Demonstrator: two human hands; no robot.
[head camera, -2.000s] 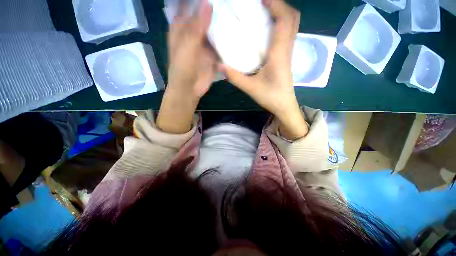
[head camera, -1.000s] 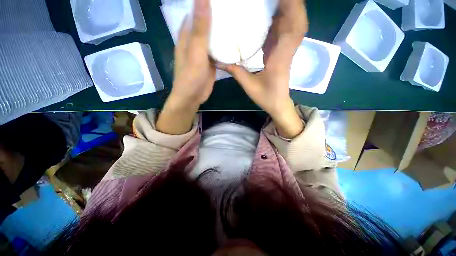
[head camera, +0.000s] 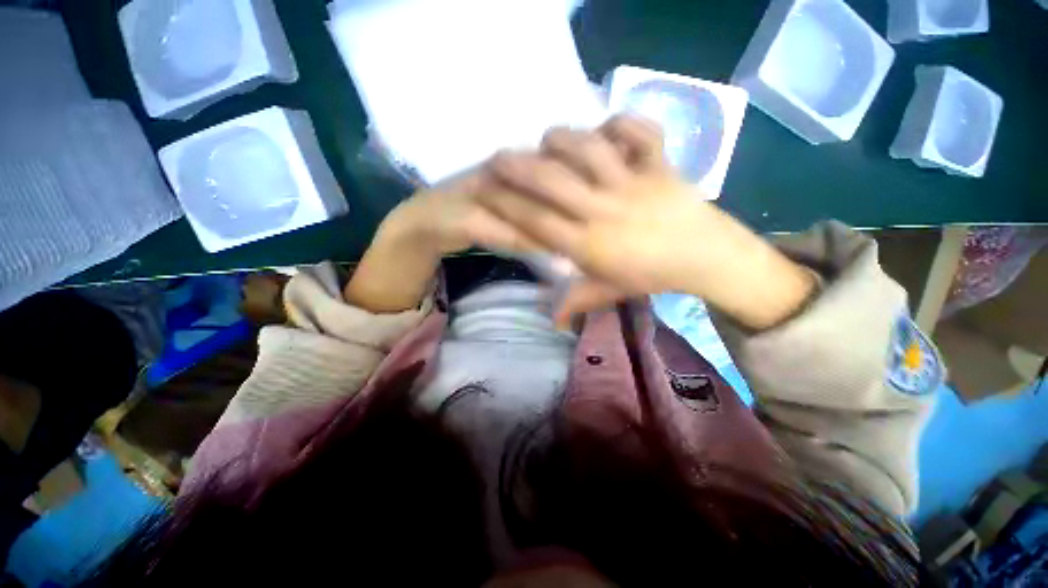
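Note:
My right hand (head camera: 603, 218) lies across my left hand (head camera: 460, 213) at the table's front edge, with its fingers spread and slightly blurred. My left hand is mostly hidden under it. A small pale bit shows below the hands, but what they hold, if anything, is hidden. A pile of bright white wrapping sheets (head camera: 460, 86) lies just beyond the hands. A white tray (head camera: 718, 132) with an oval recess stands right of the sheets, partly covered by my right hand.
White trays stand at the left (head camera: 247, 178) and right (head camera: 816, 69) of the green table. A ribbed nested tray stack (head camera: 69, 195) is at the far left. Below the edge are a cardboard carton (head camera: 994, 310) at right and a dark-clothed person (head camera: 69, 345) at left.
The hands have come down from over the sheets toward my body, and my right hand has crossed over the left. The white oval product is no longer visible. The view has shifted slightly.

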